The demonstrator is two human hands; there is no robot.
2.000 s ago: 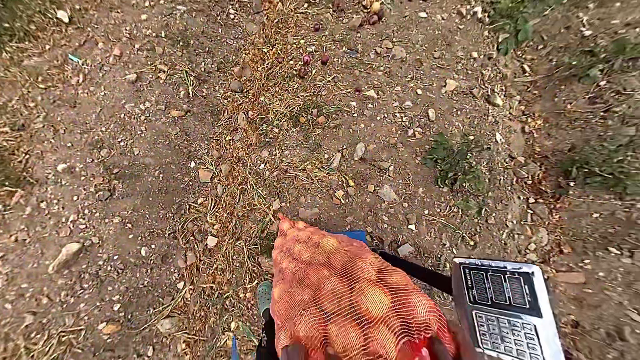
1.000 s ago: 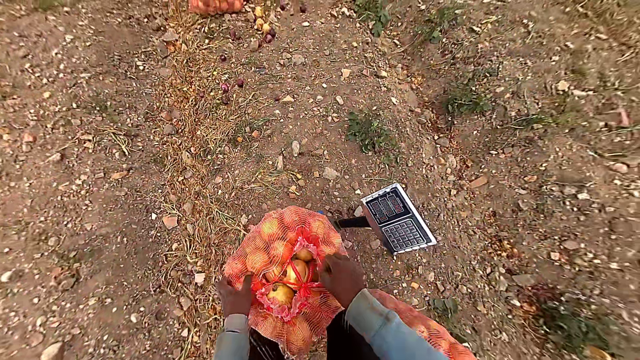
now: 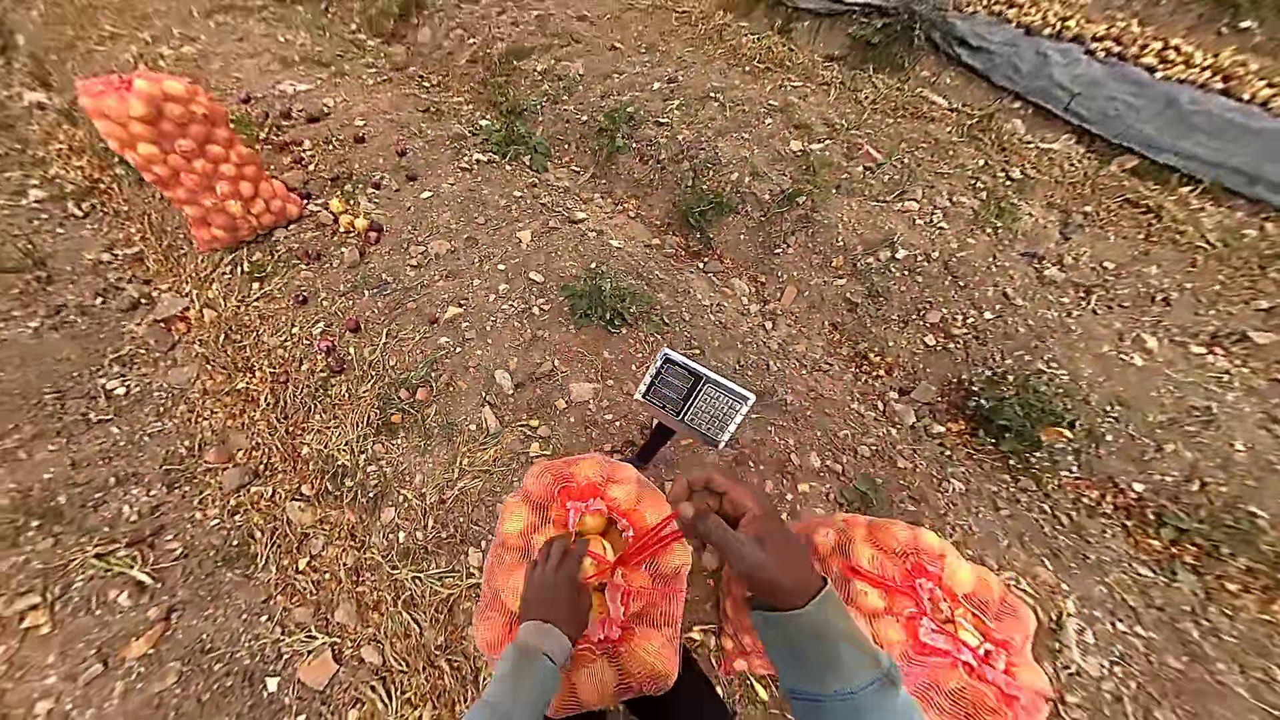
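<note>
A red mesh sack of onions (image 3: 640, 650) stands upright at the bottom centre, its mouth partly open with yellow onions showing. My left hand (image 3: 556, 588) rests on the left edge of the mouth, fingers bent over it; whether it grips the mesh is unclear. To the right, my right hand (image 3: 745, 535) pinches red drawstrings (image 3: 648, 541) and holds them taut away from the mouth. Just behind the sack, a scale's display and keypad unit (image 3: 695, 397) rises on a black post (image 3: 653, 444). A second full mesh sack (image 3: 890, 620) lies beside my right forearm.
Another filled mesh sack (image 3: 190, 155) leans at the upper left, with loose onions (image 3: 350, 218) near it. A grey sheet (image 3: 1110, 110) edges a long heap of onions (image 3: 1150, 45) at the upper right. Stones, dry stalks and small weeds (image 3: 607, 298) cover the soil.
My right hand has moved from the sack's mouth out to the right, and the red drawstrings are now stretched in it. The view has swung up and right, showing more sacks and the sheet.
</note>
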